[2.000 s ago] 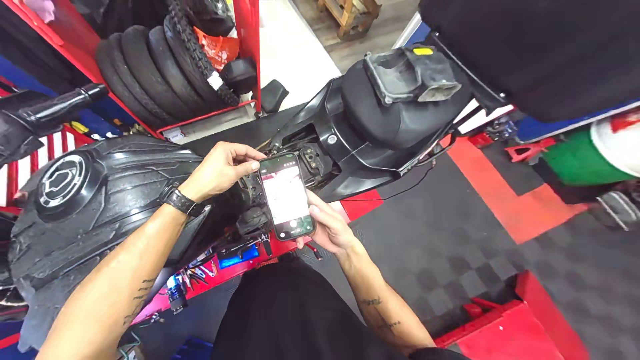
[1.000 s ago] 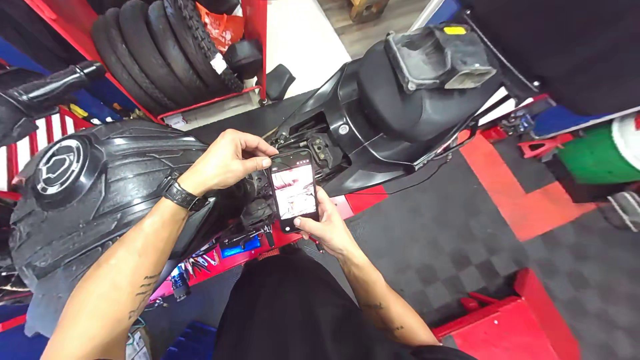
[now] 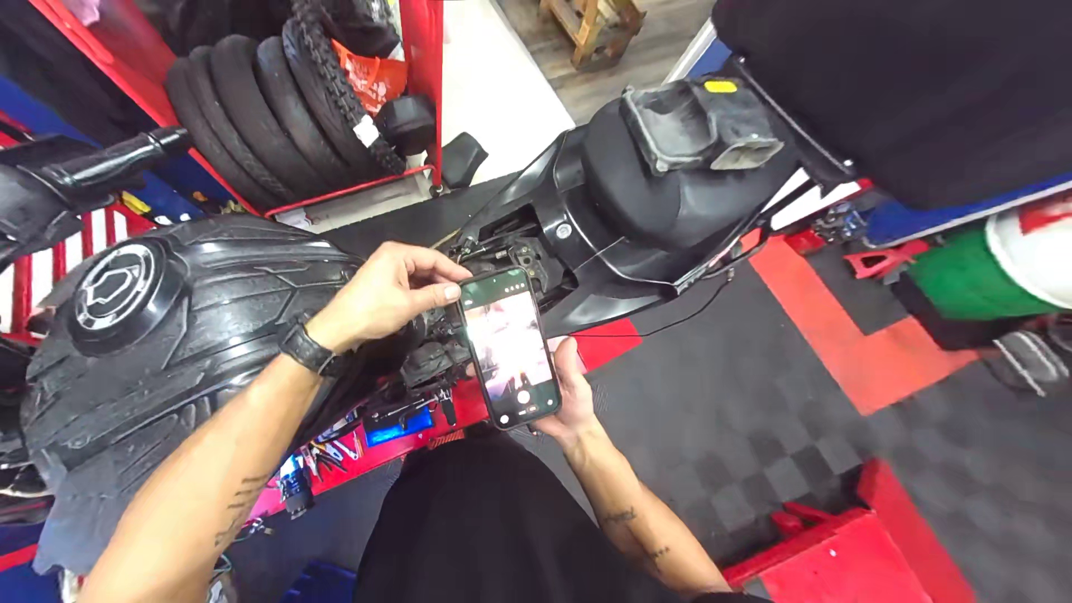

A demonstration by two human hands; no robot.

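Observation:
A smartphone (image 3: 512, 347) showing a camera screen is held over the opened middle of a black motorcycle. My left hand (image 3: 394, 293), with a black watch on its wrist, pinches the phone's upper left corner between thumb and fingers. Around the lower right edge of the phone, my right hand (image 3: 574, 389) grips it; some of its fingers are hidden behind the phone. The motorcycle's fuel tank cover (image 3: 243, 293) lies to the left. Beyond the phone are exposed parts (image 3: 536, 255) in front of the seat (image 3: 624, 176), on which a dusty plastic part (image 3: 699, 126) rests.
Several tyres (image 3: 251, 117) stand in a red rack at the upper left. Pliers and other tools (image 3: 331, 456) lie on a red surface below the tank. A red metal stand (image 3: 837, 553) is at the lower right, and a green and white drum (image 3: 971, 268) at the right.
My right thumb was over the lower part of the phone's screen one second ago and is now at its right edge. The phone remains held in both hands.

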